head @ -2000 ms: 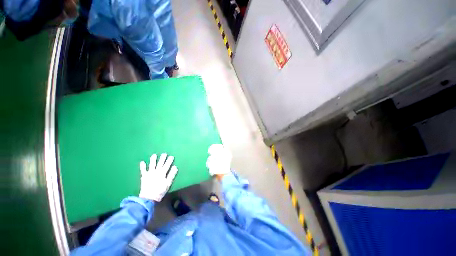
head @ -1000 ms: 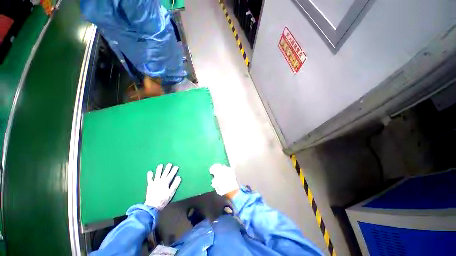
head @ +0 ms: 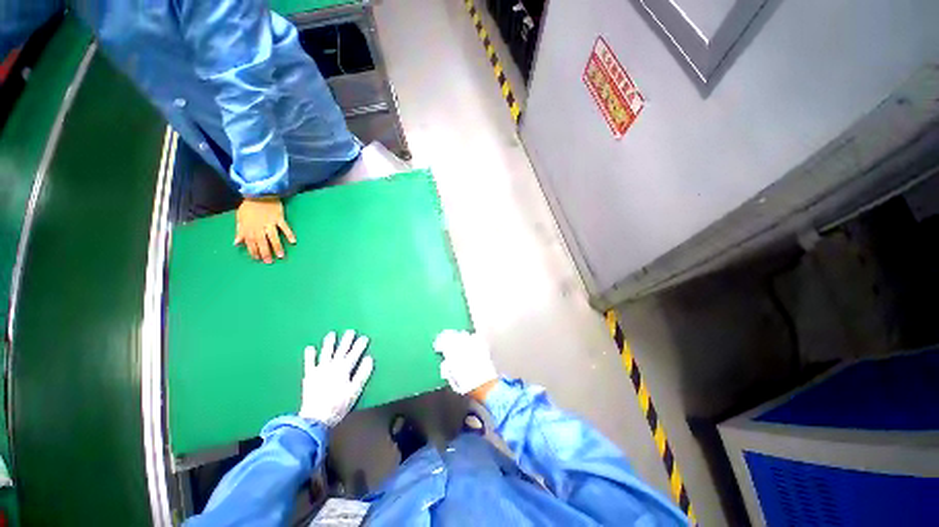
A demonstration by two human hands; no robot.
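The side table with its bright green mat (head: 319,283) stands in front of me, beside the conveyor belt. My left hand (head: 336,380), in a white glove, lies flat near the mat's front edge with its fingers spread and nothing in it. My right hand (head: 465,361), also in a white glove, is at the mat's front right corner, fingers curled over the edge; its fingertips are partly hidden. No cloth shows in either hand.
A person in a blue smock (head: 242,93) leans over the far side, a bare hand (head: 265,229) flat on the mat. The dark green belt (head: 93,268) runs along the left. A grey cabinet (head: 710,154) and a blue and white unit (head: 839,453) stand right, past striped floor tape (head: 644,401).
The other person has straightened from a low stoop and placed a bare hand on the mat's far left part. My hands have kept their places on the mat.
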